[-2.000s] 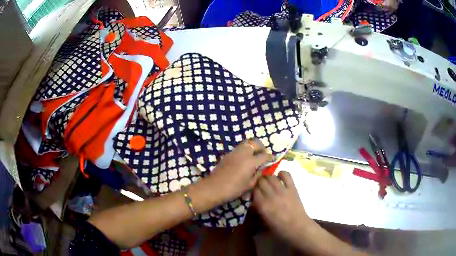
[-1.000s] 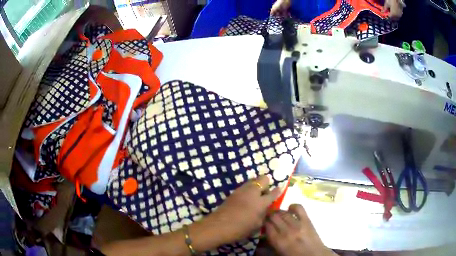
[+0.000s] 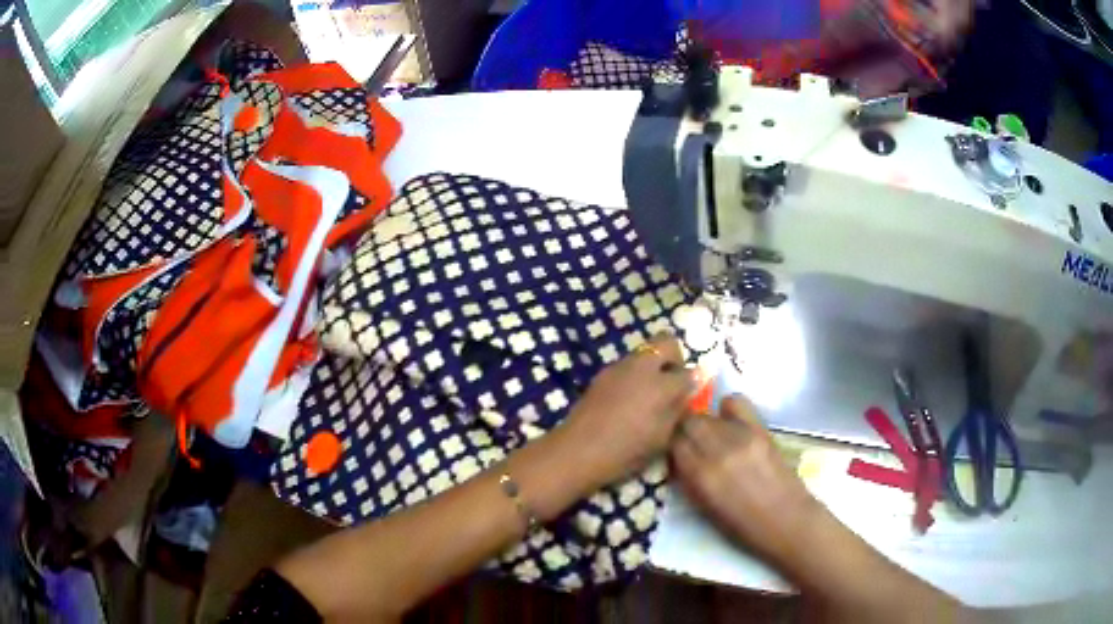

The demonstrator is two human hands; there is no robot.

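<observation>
The navy garment panel [image 3: 488,280] with a cream clover-like lattice lies spread left of the needle, its right tip at the presser foot [image 3: 723,315]. A narrow orange strip [image 3: 701,393] shows at its edge between my hands. My left hand [image 3: 629,408], with a ring and bracelet, lies on the panel and pinches its edge near the needle. My right hand [image 3: 738,469] is just right of it, fingertips closed on the orange edge. The fingertips partly hide the edge. The off-white sewing machine [image 3: 903,207] stands over the right side.
A heap of orange, white and navy print pieces [image 3: 226,329] lies left beside a cardboard box [image 3: 61,232]. Thread snips [image 3: 915,421], red strips [image 3: 897,469] and scissors [image 3: 984,457] lie right of the needle. Behind are blue cloth [image 3: 586,37] and a blurred person's hand [image 3: 934,24].
Both hands and the panel's edge have moved up toward the presser foot. Less orange edge shows between the hands. Behind the machine, the other person's hands and cloth have moved and blurred.
</observation>
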